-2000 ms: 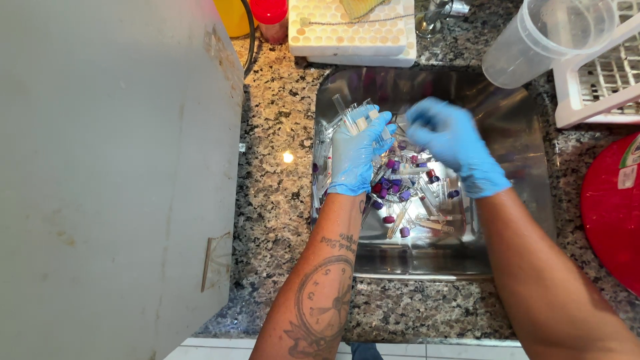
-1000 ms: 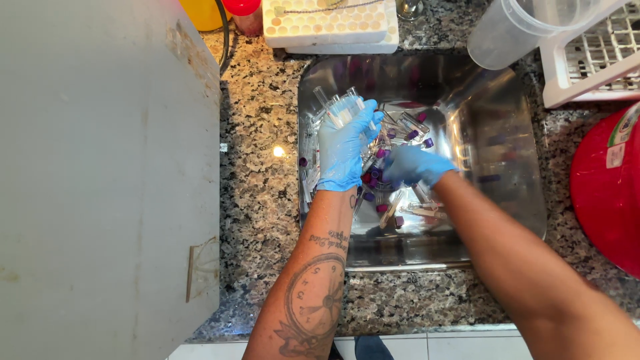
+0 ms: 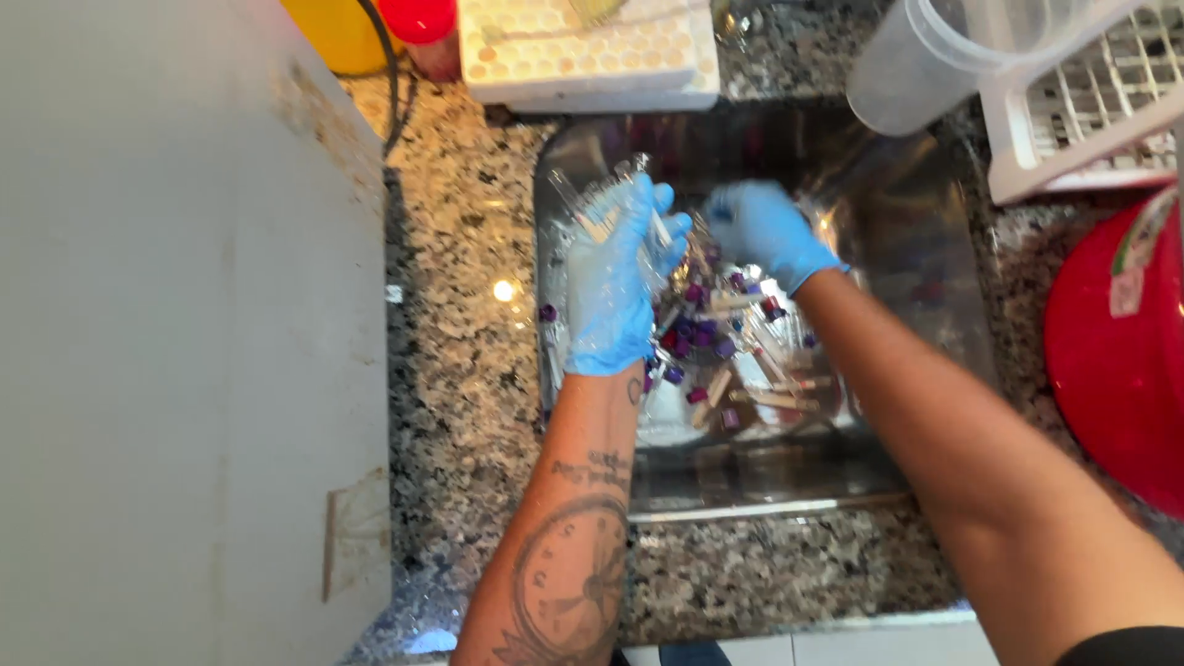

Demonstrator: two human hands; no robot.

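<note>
My left hand [image 3: 615,268], in a blue disposable glove, grips a bunch of clear test tubes [image 3: 566,191] over the left part of a stainless steel sink [image 3: 916,324]. Some of the tubes bear pale labels. My right hand [image 3: 763,227], gloved alike, is just right of it above the sink; its fingers are blurred, and whether they hold anything is unclear. Below both hands lie many loose tubes, some labelled, and purple caps [image 3: 705,333] on the sink's bottom. A dark red cap [image 3: 772,308] sits among them.
A granite counter [image 3: 462,388] surrounds the sink. Behind stand a white foam tube rack [image 3: 592,55], a red-lidded container [image 3: 421,23] and a translucent plastic beaker [image 3: 911,79]. Right are a white wire-grid rack [image 3: 1082,120] and a red tub [image 3: 1110,361]. A large grey panel [image 3: 194,333] fills the left.
My right hand was down among the tubes and caps one second ago; it is now higher, near the back of the sink. My left hand still holds its bunch of tubes.
</note>
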